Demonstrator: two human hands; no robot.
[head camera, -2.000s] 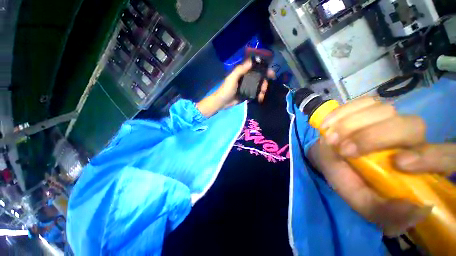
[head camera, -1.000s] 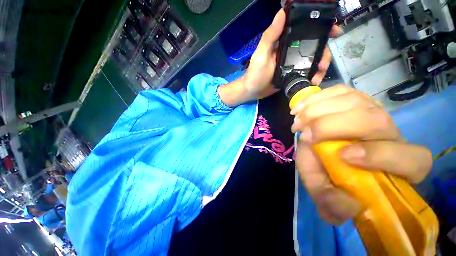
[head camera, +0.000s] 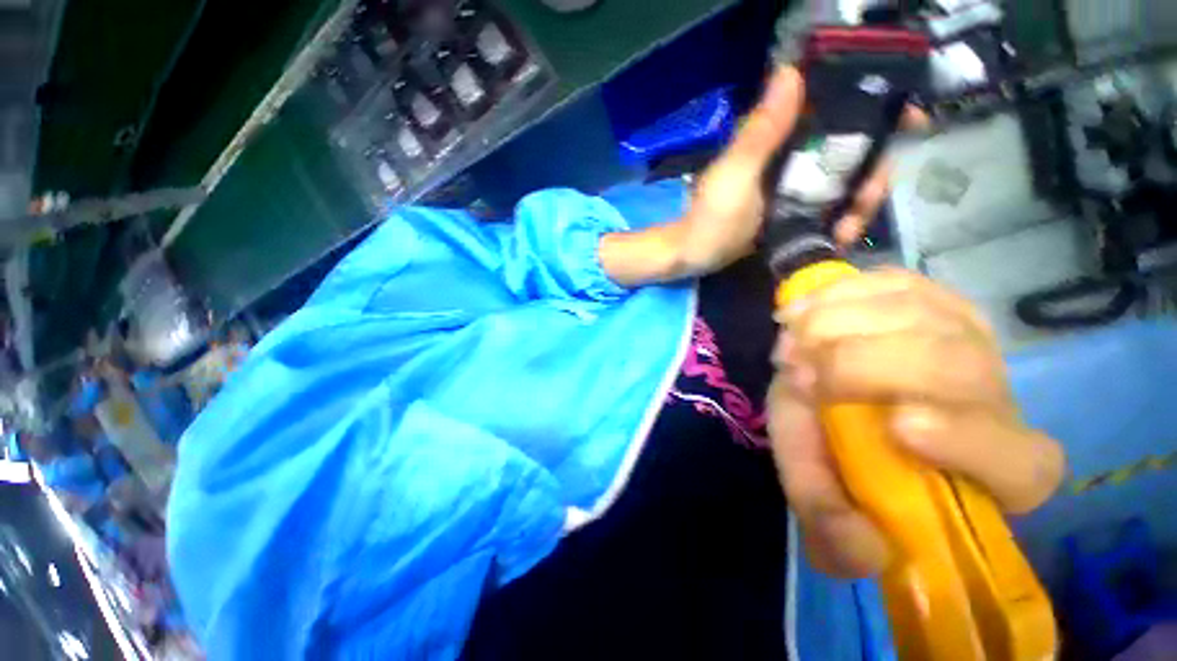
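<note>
My left hand holds a dark handset unit with a dark red top edge and a pale patch, thumb on one side and fingertips on the other. My right hand is wrapped around a thick yellow-orange electric screwdriver. Its dark nose meets the lower end of the unit in view. The bit tip and any screw are hidden or too blurred to tell.
A clear blister tray with several dark units lies on the green surface at upper left. A blue basket is behind my left hand. White machine parts and a black cable loop are at right.
My left hand has brought the unit up and right to the screwdriver's nose. The screwdriver has swung more upright. Over the last second both have shifted slightly right in view.
</note>
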